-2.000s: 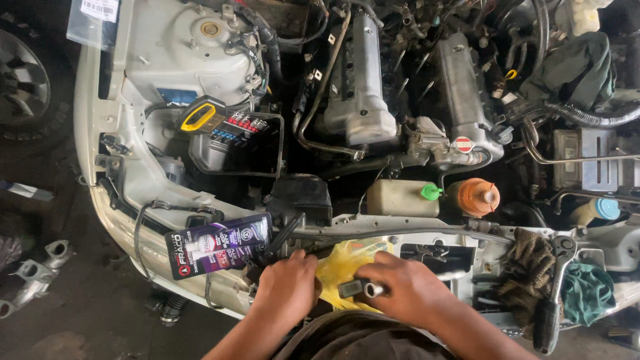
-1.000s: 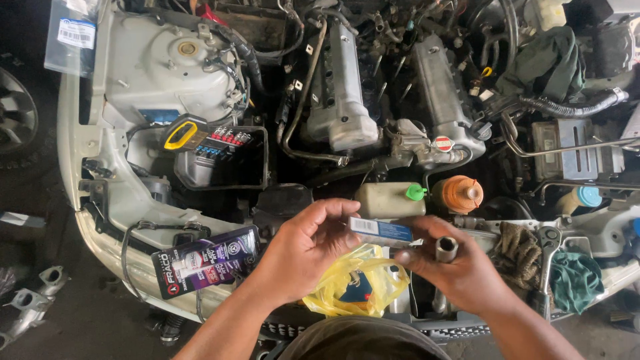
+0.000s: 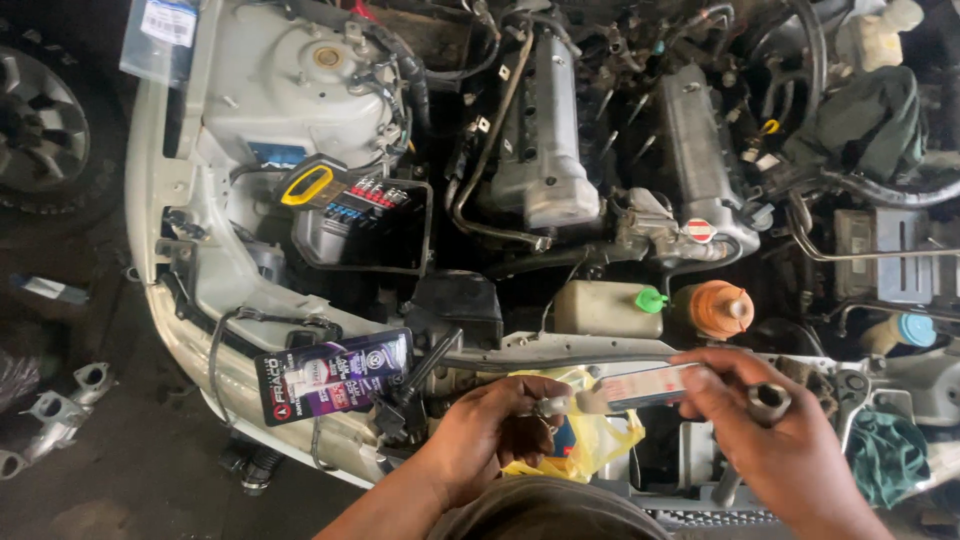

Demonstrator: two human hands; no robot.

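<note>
Near the front panel of the car, my right hand (image 3: 765, 420) holds a small printed cardboard box (image 3: 649, 386) between thumb and fingers. A metal socket tool (image 3: 768, 401) is also in that hand, its shaft showing below the palm. My left hand (image 3: 495, 424) has its fingers curled around a small pale piece (image 3: 551, 406), blurred, at the box's left end; whether it is part of the box's contents cannot be told. Below both hands lies an open yellow plastic bag (image 3: 600, 450) with a blue item (image 3: 561, 436) inside.
A carded sealant pack (image 3: 337, 375) lies on the front left edge. Behind my hands are a coolant reservoir (image 3: 607, 309) with a green cap and an orange-topped reservoir (image 3: 720, 307). A socket set (image 3: 360, 199) rests in a black housing. A green rag (image 3: 885, 457) lies at right.
The box has come from the yellow bag area into both hands, and is now held out by my right hand. My left hand has shifted to its left end, gripping a small pale piece.
</note>
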